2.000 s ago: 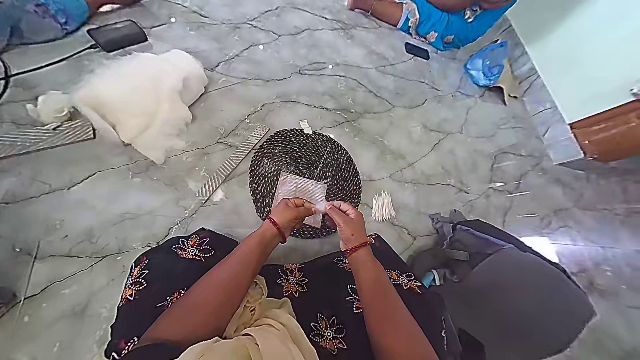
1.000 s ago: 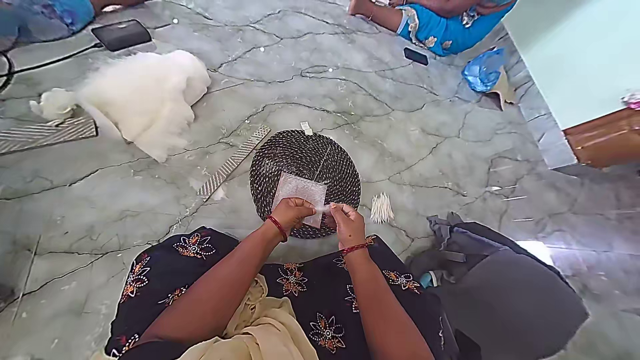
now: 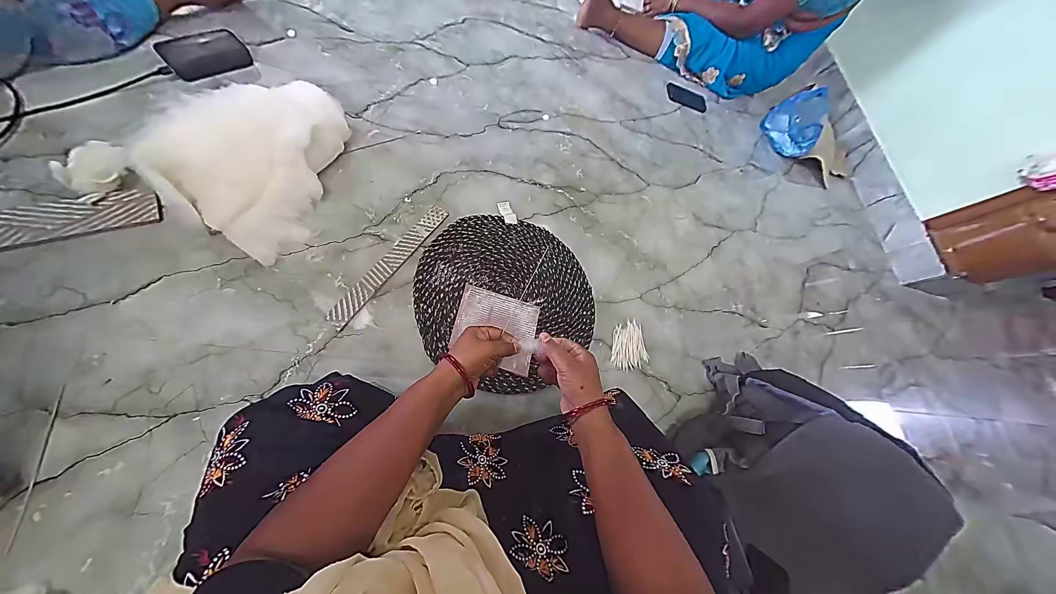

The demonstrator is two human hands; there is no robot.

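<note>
On the floor in front of me lies a round dark woven mat [image 3: 445,260], and a pale, finely ridged square piece [image 3: 496,313] rests on it. My left hand [image 3: 487,350] is at the lower edge of that square, its fingers pinching one side of a small tuft of white cotton [image 3: 528,347]. The other side of the tuft is between the thumb and finger of my right hand [image 3: 568,363]. A thin stick or needle [image 3: 535,272] lies across the mat above the square. White cotton wicks [image 3: 629,345] form a small pile right of the mat.
Left of the mat are a striped strip [image 3: 388,264], a large heap of cotton wool [image 3: 239,161], a striped board [image 3: 74,219] and a black device with a cable [image 3: 203,54]. A phone [image 3: 686,96], blue plastic bag [image 3: 795,122] and seated person are farther off. Grey cloth [image 3: 833,487] lies at right.
</note>
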